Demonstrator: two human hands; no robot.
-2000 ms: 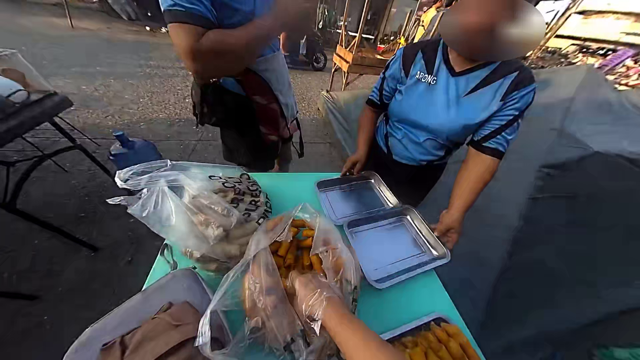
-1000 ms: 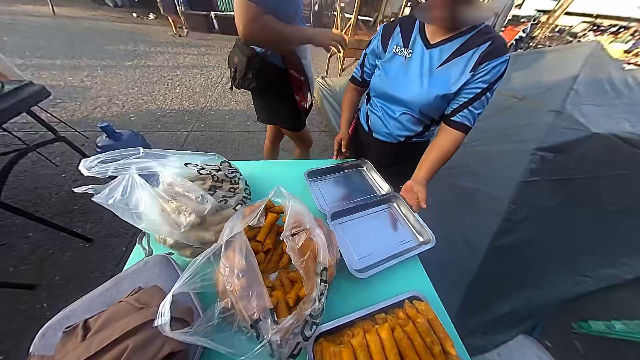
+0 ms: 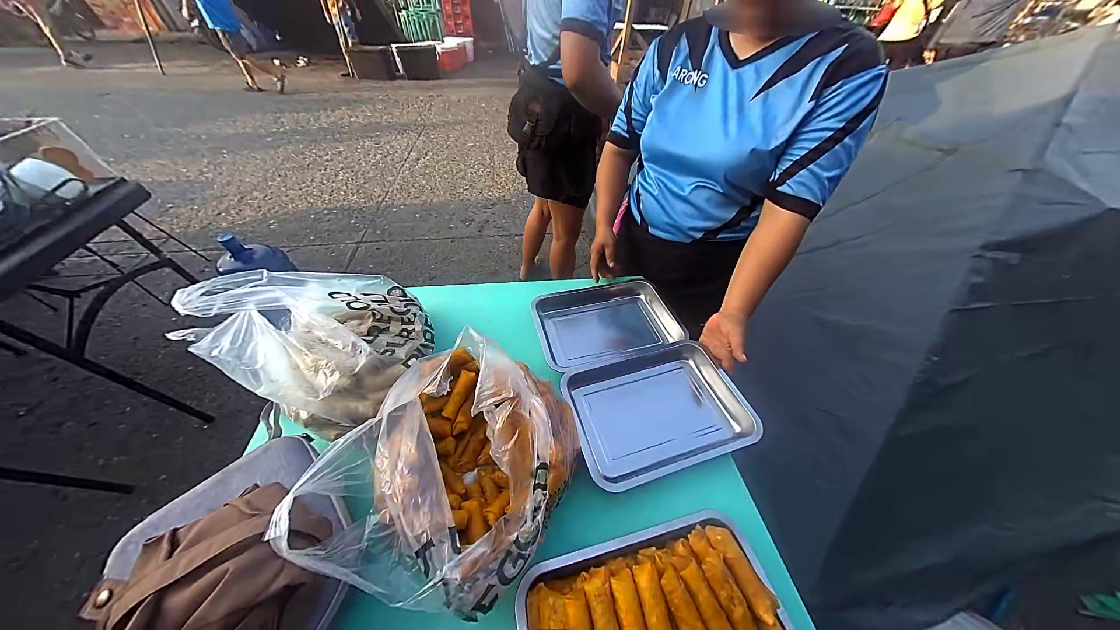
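Note:
Neither of my hands shows in the head view. An open clear plastic bag (image 3: 398, 490) with orange-brown fried rolls (image 3: 468, 437) inside stands on the turquoise table (image 3: 735, 516). Behind it to the left lies another plastic bag (image 3: 262, 328) of pale items. Two empty metal trays, one farther back (image 3: 604, 328) and one nearer (image 3: 661, 416), sit to the right, their rims touching or overlapping. At the front edge a metal tray (image 3: 529, 582) holds a row of long orange rolls (image 3: 652, 591).
A person in a blue shirt (image 3: 744, 122) stands across the table, one hand (image 3: 724, 339) by the nearer empty tray. A gray bin (image 3: 210, 481) with brown cloth (image 3: 210, 560) is at left. A gray tarpaulin (image 3: 945, 350) hangs at right; a blue water jug (image 3: 254, 255) stands behind.
Two seconds ago a plastic-gloved hand of mine was in the bag of rolls; it is out of view now. The co-worker's hand by the nearer tray has turned palm up.

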